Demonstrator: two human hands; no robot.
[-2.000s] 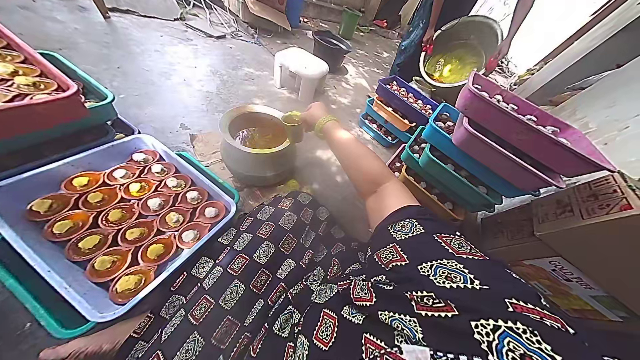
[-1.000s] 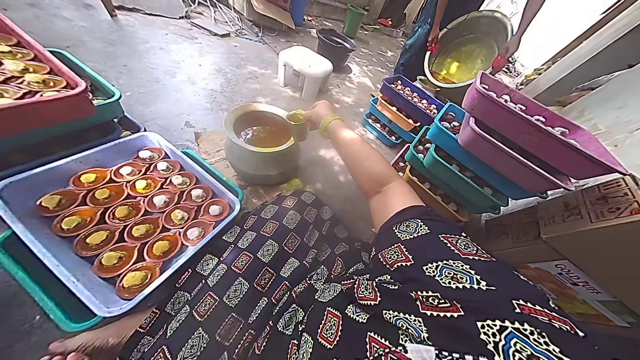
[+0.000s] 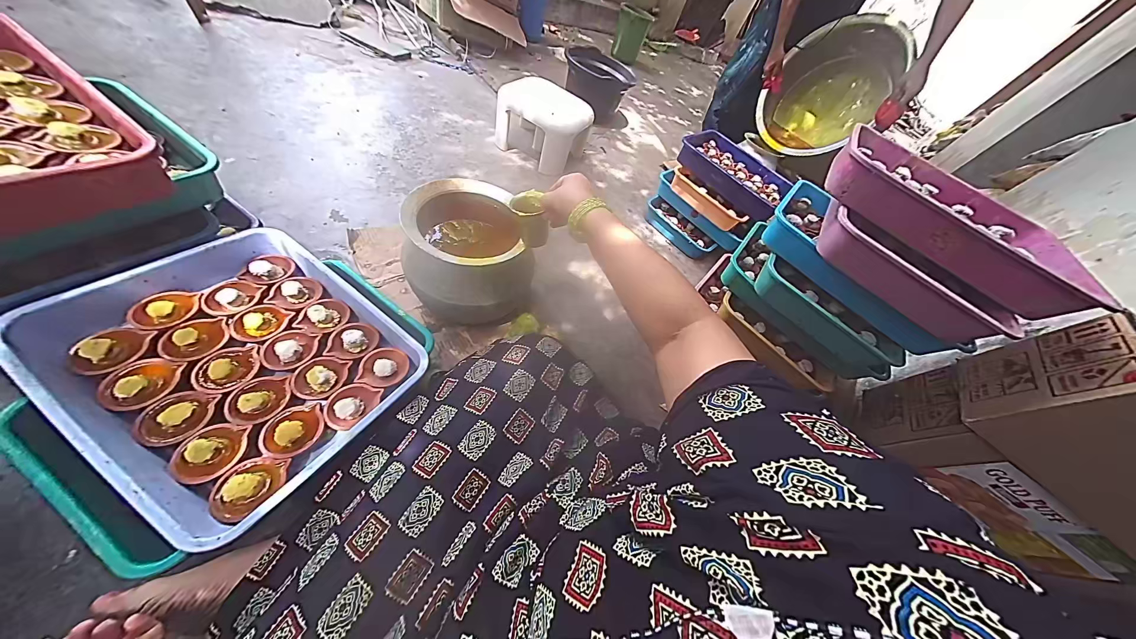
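Note:
My right hand (image 3: pixel 568 197) holds a small metal cup (image 3: pixel 531 218) at the right rim of a round metal pot (image 3: pixel 469 286). Orange-yellow liquid (image 3: pixel 479 238) lies inside the pot. To the left, a pale blue plastic tray (image 3: pixel 53 417) carries rows of small clay lamps (image 3: pixel 255 400). Many of these hold orange liquid and a yellow lump; those toward the right have whitish lumps. My left hand is out of view.
Stacked trays with lamps stand at the left (image 3: pixel 80 195) and right (image 3: pixel 923 266). Beyond the pot are a white plastic stool (image 3: pixel 546 115) and a dark bucket (image 3: pixel 600 84). A person's hands (image 3: pixel 910 82) tilt a large basin (image 3: pixel 834 89). Cardboard boxes (image 3: pixel 1047 417) sit at lower right.
The large basin at the back has shifted slightly in the other person's hands. My right hand stays at the pot's rim with the cup.

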